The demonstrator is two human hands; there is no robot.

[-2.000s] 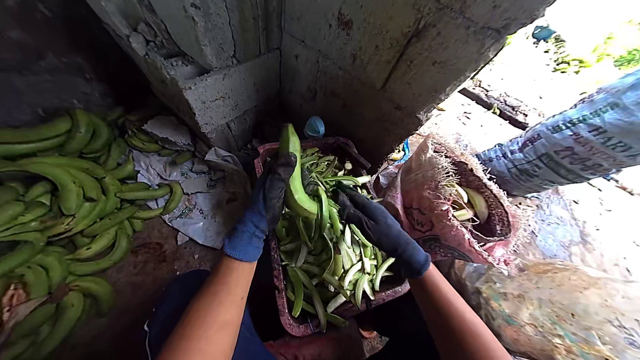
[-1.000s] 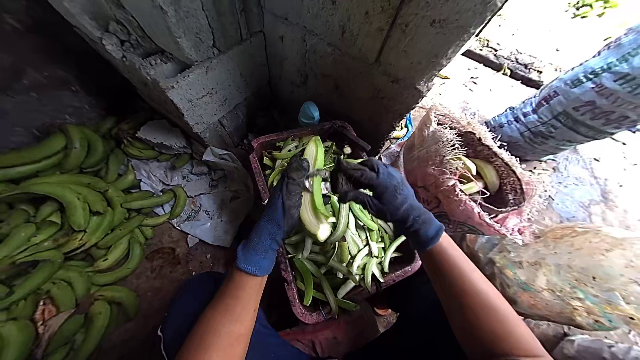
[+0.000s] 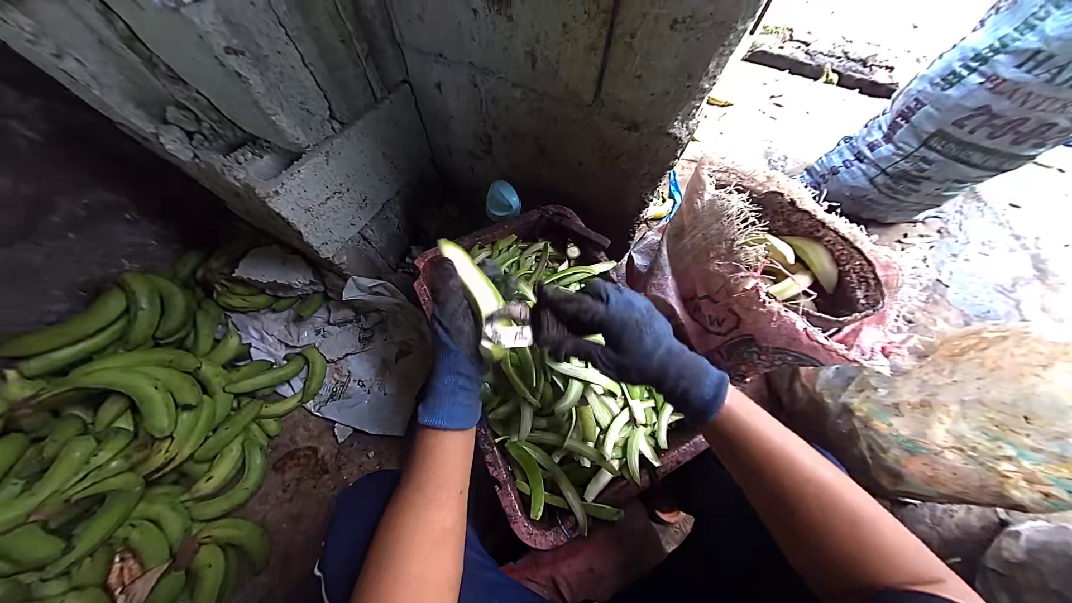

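Observation:
In a dark blue glove, my left hand [image 3: 456,335] grips a partly peeled green plantain [image 3: 471,278], whose upper end points up and left. My right hand [image 3: 628,339], gloved alike, is closed around a small tool, of which a pale metal part [image 3: 507,337] shows against the plantain; its exact kind is blurred. Both hands are over a reddish plastic crate [image 3: 505,494] filled with green strips of peel [image 3: 586,419]. Beside the crate on the right, an open woven sack [image 3: 712,310] holds several pale peeled plantains [image 3: 812,261].
Many unpeeled green plantains [image 3: 126,394] lie on the floor at the left, near crumpled paper [image 3: 360,385]. A concrete block wall [image 3: 519,109] rises behind the crate, with a light blue object [image 3: 502,201] at its foot. A printed sack [image 3: 938,126] and a filled plastic bag [image 3: 963,419] are at the right.
More pale flesh shows on the plantain than two seconds ago. Its lower end was tilted toward me one second ago; now its upper end leans left. My right hand has moved slightly down along it.

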